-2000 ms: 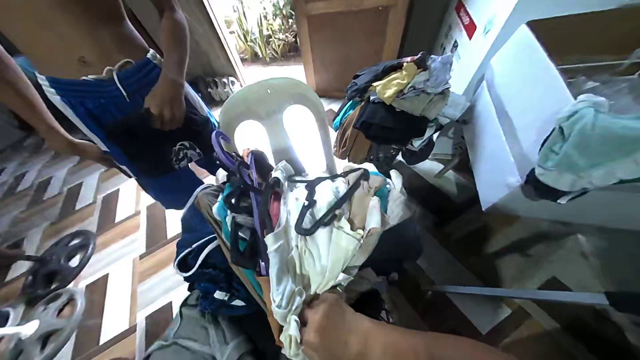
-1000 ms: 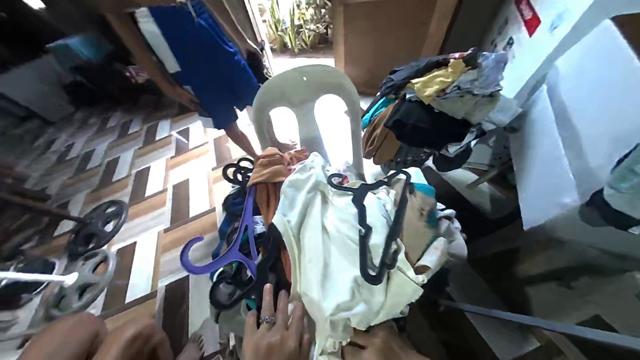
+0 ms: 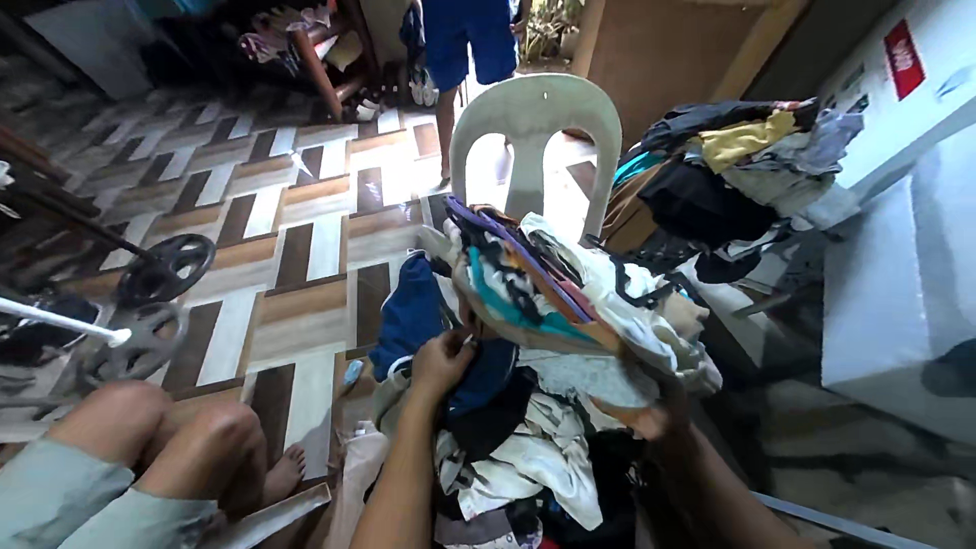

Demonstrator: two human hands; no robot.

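My left hand (image 3: 444, 364) pinches dark blue cloth beside the blue garment with white trim (image 3: 412, 313). With my right hand (image 3: 657, 415) I hold up the lower right side of a stack of clothes (image 3: 633, 305), in which purple and black hangers (image 3: 526, 263) lie among white, teal and orange fabric. The stack is tilted, in front of a pale plastic chair (image 3: 537, 107). Below it lie more loose clothes, with a cream garment (image 3: 553, 457) and black cloth between my forearms. My right fingers are partly hidden under the stack.
Another heap of folded clothes (image 3: 747, 160) stands at the right, beside a white box (image 3: 884, 290). Weight plates (image 3: 164, 267) and a white bar (image 3: 61, 319) are at the left. A seated person's knees (image 3: 221, 427) show at lower left. Someone in blue shorts (image 3: 469, 46) stands near the doorway.
The stack with the hangers has been lifted and tilted, baring the clothes beneath. My left hand has moved from the stack's front to the blue cloth. The person in blue shorts has moved toward the doorway.
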